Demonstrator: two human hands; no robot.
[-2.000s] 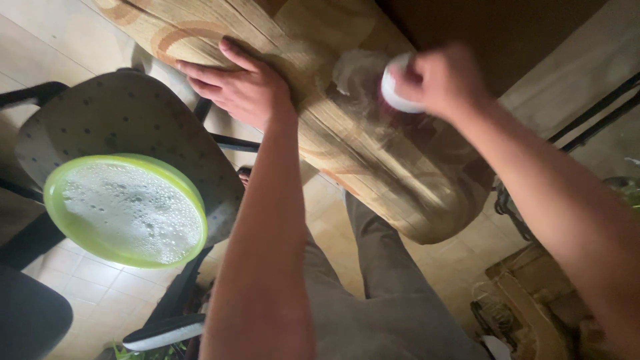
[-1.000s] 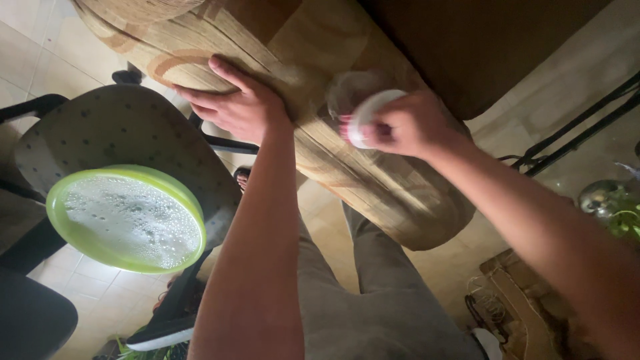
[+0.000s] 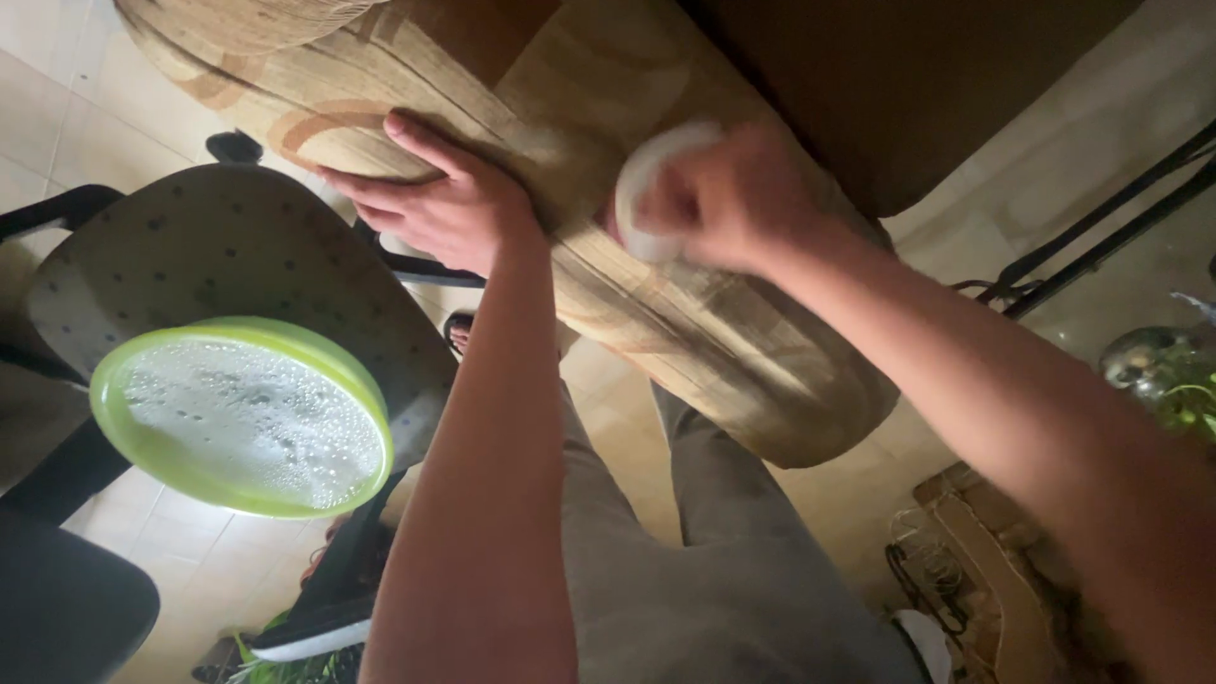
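A long upholstered cushion or sofa arm (image 3: pixel 589 104) in patterned beige fabric lies across the upper middle. My left hand (image 3: pixel 456 199) rests on its near side with fingers spread, holding nothing. My right hand (image 3: pixel 736 199), blurred, grips a white rounded brush (image 3: pixel 651 190) against the fabric; a bit of pink shows under its left edge, and its underside is mostly hidden. To the left, a green plastic basin (image 3: pixel 385 418) of foamy water stands on the seat of a dotted office chair (image 3: pixel 237 237).
Another dark chair part (image 3: pixel 71 598) is at the lower left, near green leaves (image 3: pixel 294 665). A dark brown surface (image 3: pixel 902 85) lies beyond the cushion. Black metal bars (image 3: pixel 1111 218), a plant (image 3: pixel 1187 399) and a brown object with wires (image 3: pixel 988 570) are on the right, over a tiled floor.
My right hand has moved with the white brush over the fabric, and a pale foamy patch seen there earlier is now mostly covered. My left hand stays resting on the fabric.
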